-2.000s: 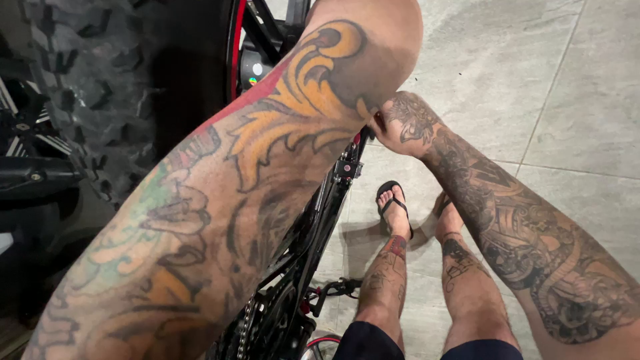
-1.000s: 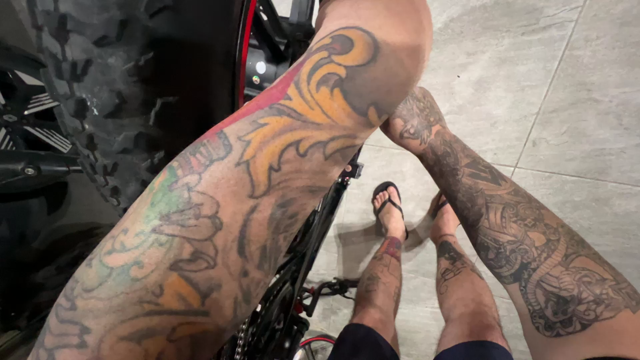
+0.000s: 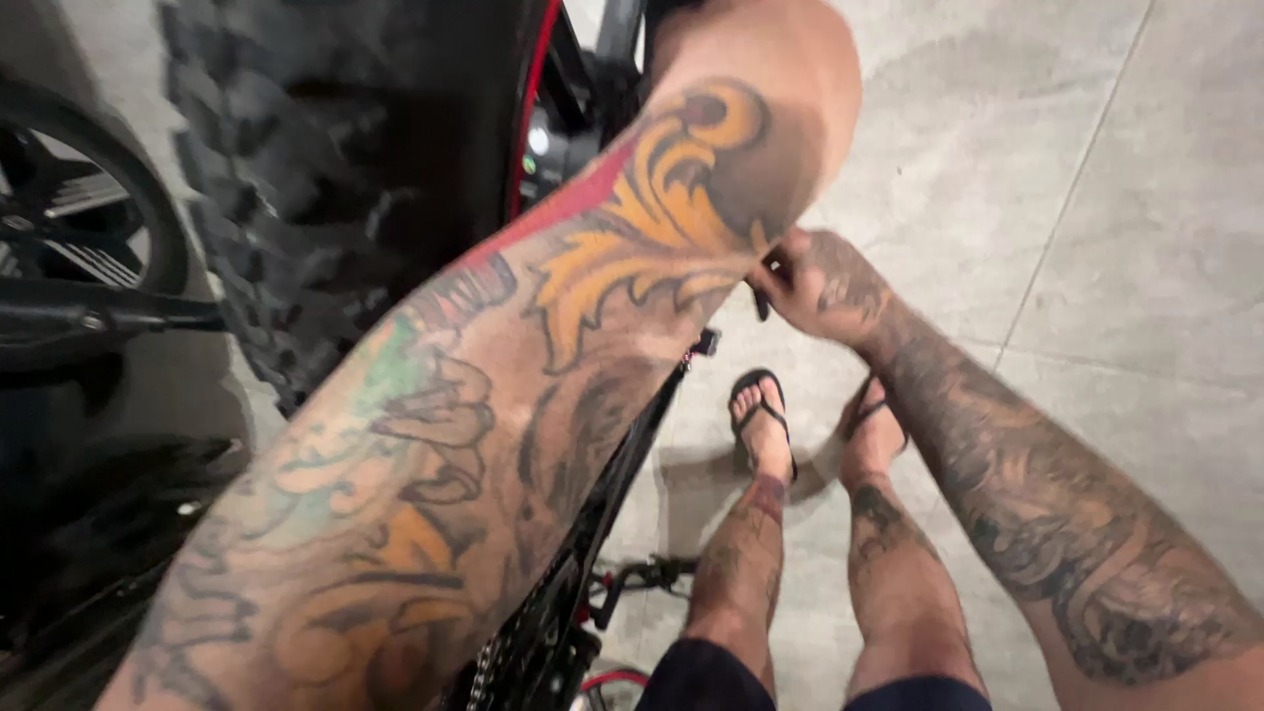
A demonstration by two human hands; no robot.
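My tattooed left arm reaches across a knobby black tire [image 3: 296,178] with a red-edged rim, bending at the elbow near the top. My left hand lies outside the visible part. Just right of that elbow, my right hand [image 3: 825,286] has its fingers bent and partly hidden behind the left arm. A small dark piece [image 3: 760,302] shows at those fingers; its kind and whether it is held cannot be told. Beneath the left arm runs a black bicycle frame [image 3: 632,464], with a chain [image 3: 481,676] near the bottom edge.
Another spoked wheel [image 3: 89,197] stands at the far left beside a black bar [image 3: 109,316]. My feet in black flip-flops [image 3: 760,420] rest on grey floor tiles [image 3: 1027,197]. Handlebar-like black parts [image 3: 642,578] and a red-edged wheel [image 3: 612,679] appear low in the middle.
The fingers of my right hand, hidden behind my left arm a second ago, now show partly, with the dark piece below them. My left arm keeps nearly the same pose.
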